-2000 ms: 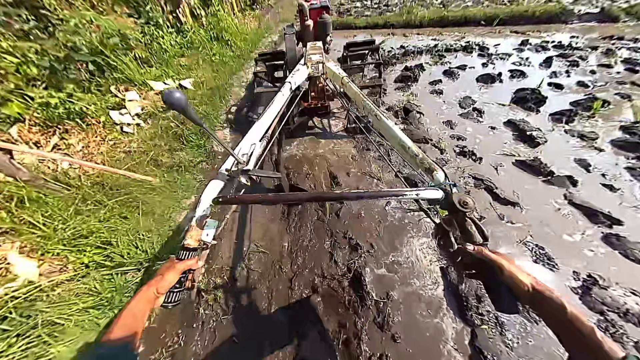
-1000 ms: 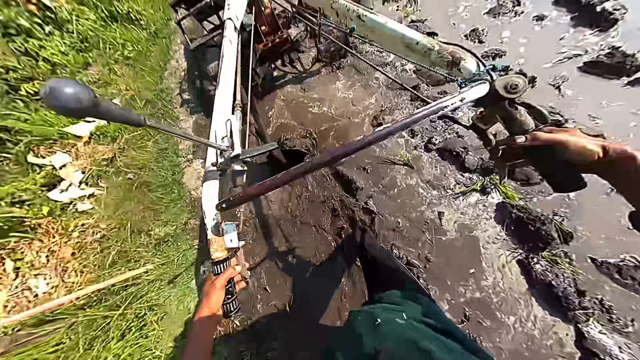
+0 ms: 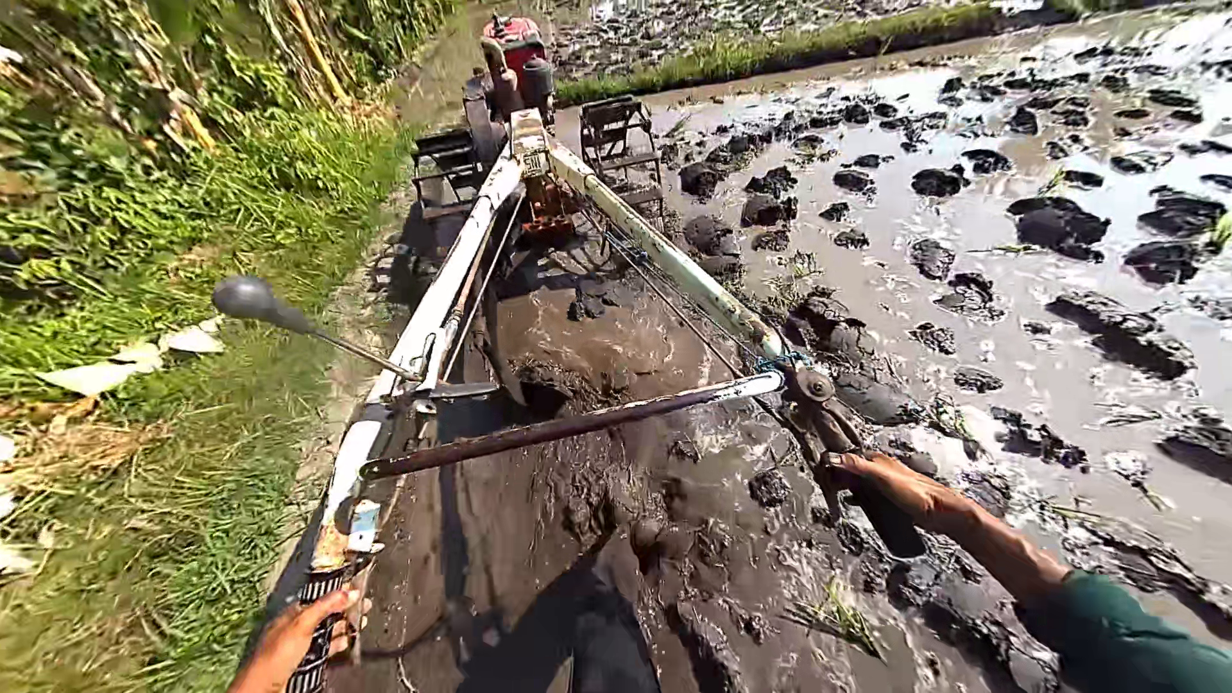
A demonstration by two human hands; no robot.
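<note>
A two-wheel walking tractor (image 3: 525, 77) with white handlebars stands ahead, its red engine at the top and a cage wheel (image 3: 619, 144) on each side. My left hand (image 3: 306, 635) is wrapped round the black ribbed grip (image 3: 313, 616) of the left handlebar. At the right handlebar's end, my right hand (image 3: 890, 486) grips the dark handle (image 3: 881, 515), beside a lever. A rusty crossbar (image 3: 577, 423) joins both handlebars. From the left one, a lever with a black knob (image 3: 248, 298) sticks out. Muddy water hides the lower parts of the tractor.
A grassy bank (image 3: 241, 433) with pale scraps (image 3: 135, 364) runs along the left. Wet mud clods (image 3: 1059, 226) stand out of shallow water on the right. Behind the tractor's engine, a grass ridge (image 3: 770, 53) crosses the field. Churned mud (image 3: 616, 481) lies between the handlebars.
One second ago the view was turned lower and tilted, with my leg in dark green cloth showing. Both hands have stayed on the handlebar grips.
</note>
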